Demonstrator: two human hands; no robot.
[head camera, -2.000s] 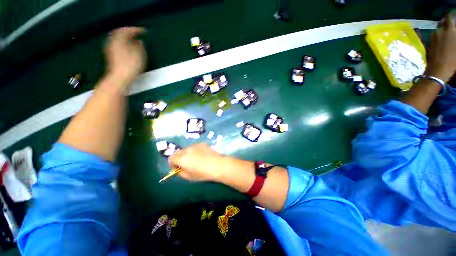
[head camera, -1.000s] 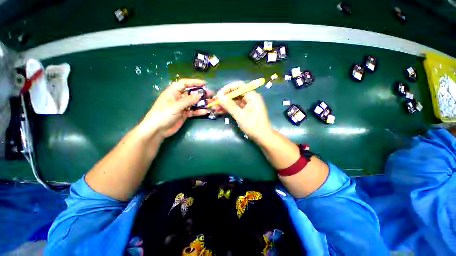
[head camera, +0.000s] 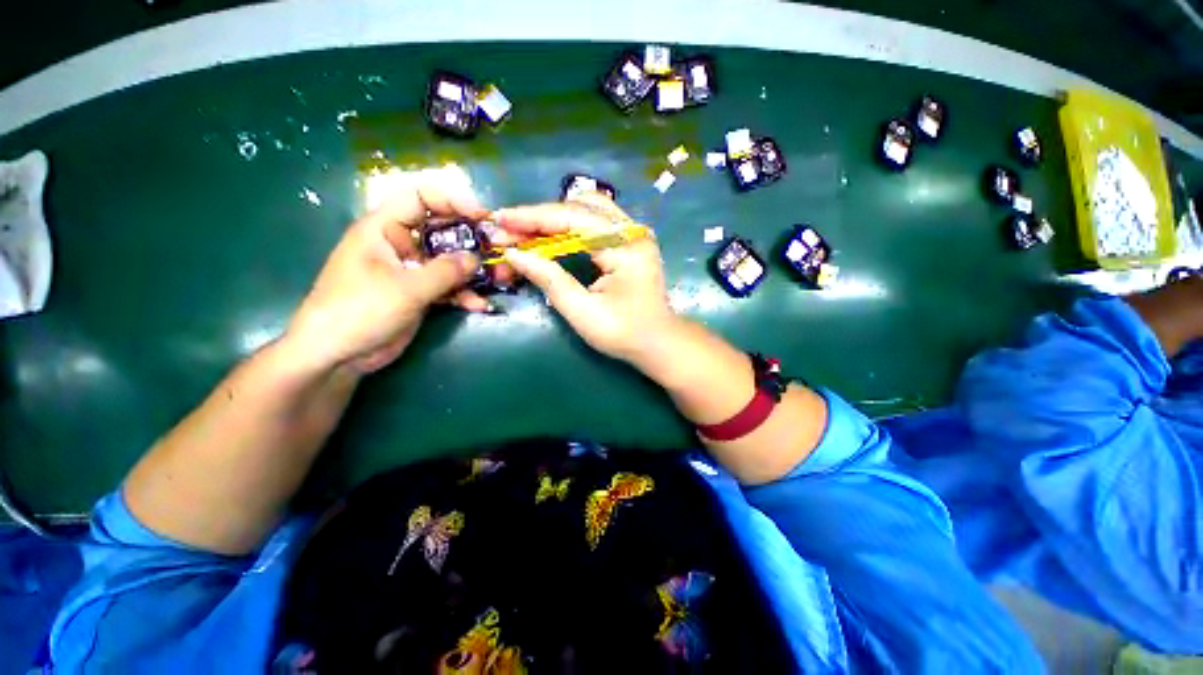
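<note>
My left hand (head camera: 376, 280) holds a small black electronic unit (head camera: 455, 239) between thumb and fingers, left of the picture's middle. My right hand (head camera: 604, 284) holds yellow tweezers (head camera: 570, 244), their tip pointing left at the unit's right edge. Fingers partly cover the unit, so the exact contact is hidden. Another dark part shows just below the held unit, partly covered by fingers. A further black unit (head camera: 587, 187) lies right behind my right hand, partly hidden by it.
Several black units with white tabs (head camera: 660, 82) lie beyond and right of my hands on the green table (head camera: 172, 343). Loose white squares (head camera: 679, 156) lie among them. A yellow tray (head camera: 1075, 185) is at far right by a neighbouring worker's arm. A white holder (head camera: 20, 235) is at the left edge.
Two seconds ago my left arm reached over the pale rail; one second ago both hands had come together at a unit. The view has since shifted; the hands still work together there.
</note>
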